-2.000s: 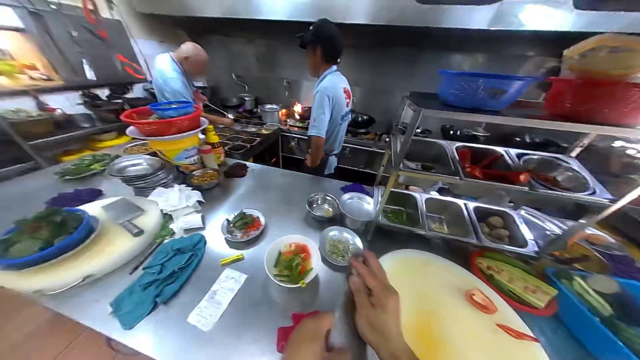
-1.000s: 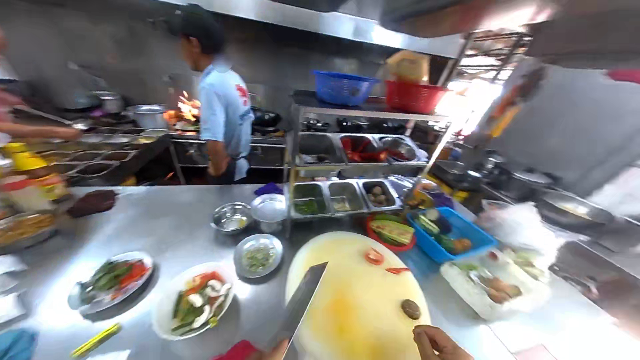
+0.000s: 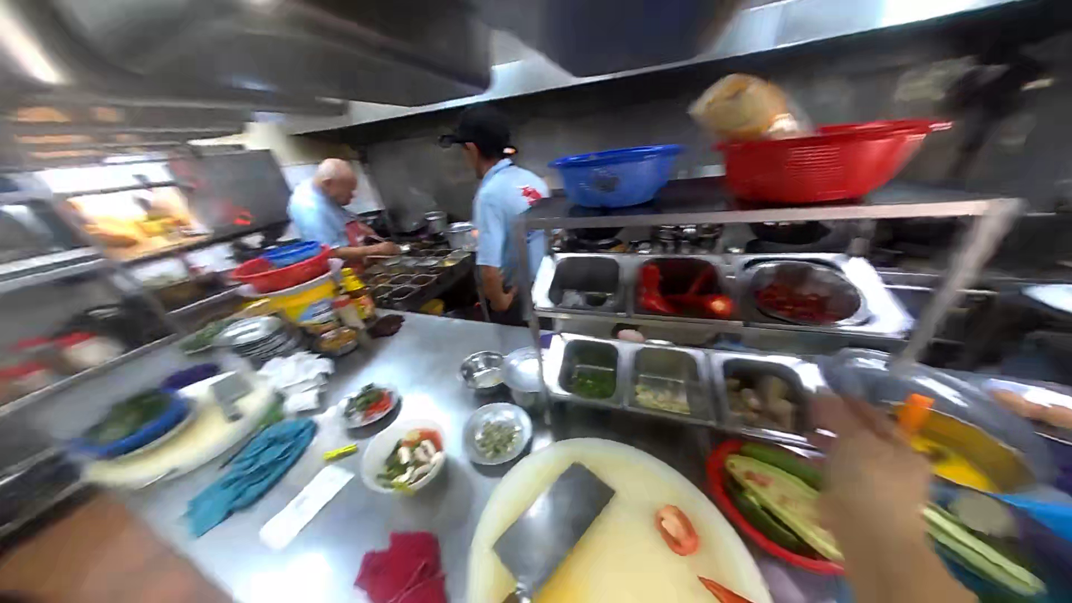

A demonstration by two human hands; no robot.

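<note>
My right hand (image 3: 871, 477), blurred, reaches over the red basket of cut green vegetables (image 3: 775, 502), close to the right end of the lower steel trays. Whether it holds anything is not clear. My left hand is out of view. A cleaver (image 3: 557, 523) lies flat on the round cutting board (image 3: 645, 477), its handle toward me. Tomato slices (image 3: 677, 529) rest on the board's right part. Left of the board are a white bowl of vegetables with white pieces (image 3: 410, 456), a metal bowl of chopped greens (image 3: 497, 433) and a red cloth (image 3: 404, 569).
A steel rack (image 3: 754, 213) stands behind the board, carrying a blue basket (image 3: 617, 174) and a red basket (image 3: 829, 163). Two people work by the stove, one in a cap (image 3: 507, 209), another farther left (image 3: 327, 209). A teal cloth (image 3: 251, 469) and paper slip (image 3: 306, 507) lie left.
The cleaver, upright at my left hand one second ago, now lies on the board. My right hand has moved from the board's near edge to beyond its right side. The view has swung left.
</note>
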